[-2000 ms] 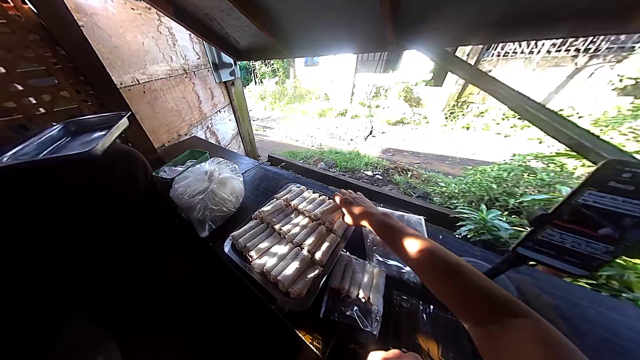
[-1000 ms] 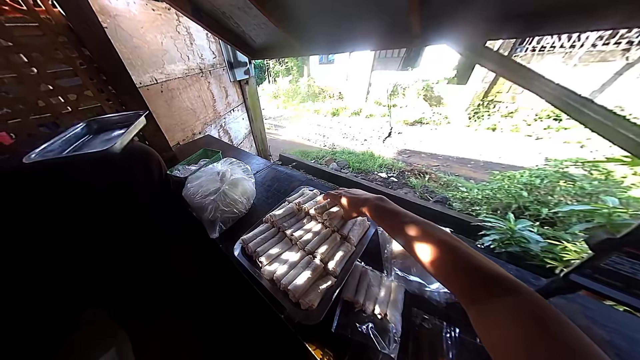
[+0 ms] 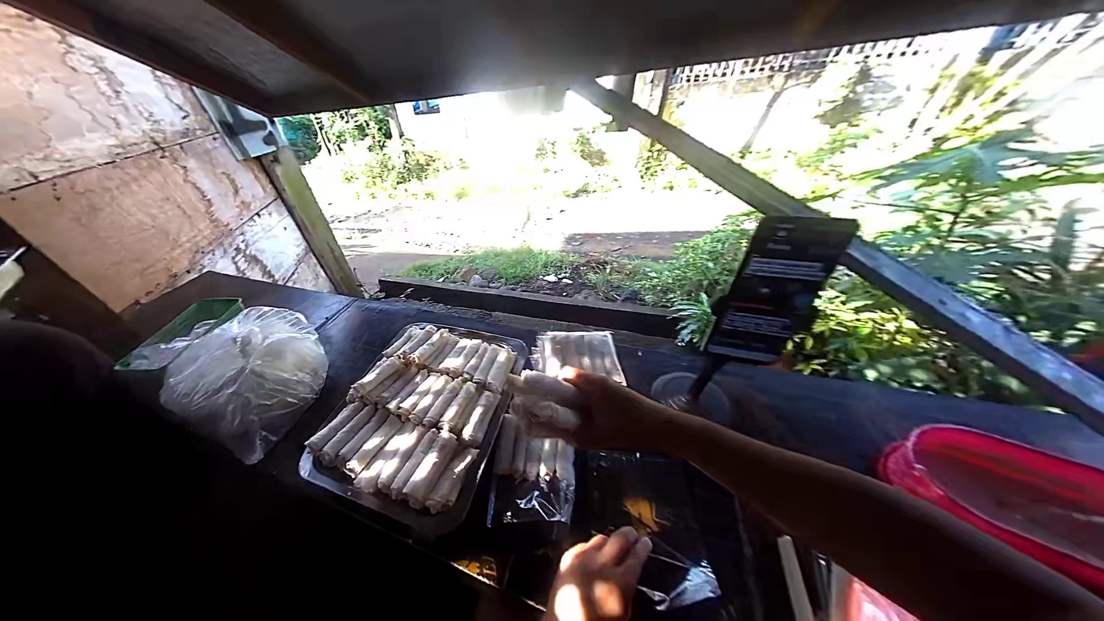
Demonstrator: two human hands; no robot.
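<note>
Rows of uncooked wrapped rolls (image 3: 423,405) lie stacked on a metal tray (image 3: 483,483). Just right of the tray, my right hand (image 3: 604,410) grips several rolls (image 3: 548,404), blurred by motion, above a clear plastic bag of rolls (image 3: 539,457). Behind the hand lies another clear pack of rolls (image 3: 586,349). My left hand (image 3: 599,573) is low in the view, fingers curled, beside the edge of a flat clear plastic bag (image 3: 681,552); whether it pinches the bag cannot be told.
A tied plastic bag (image 3: 246,371) and a green container (image 3: 194,332) stand left of the tray. A phone on a holder (image 3: 780,285) rises behind my right forearm, near a round clear container (image 3: 690,392). A red basin (image 3: 1009,492) stands at right. A wooden brace (image 3: 949,319) slants across the opening.
My right hand has moved right from the rolls on the tray and now holds several of them. My left hand has come into view since one second ago. The view has shifted right.
</note>
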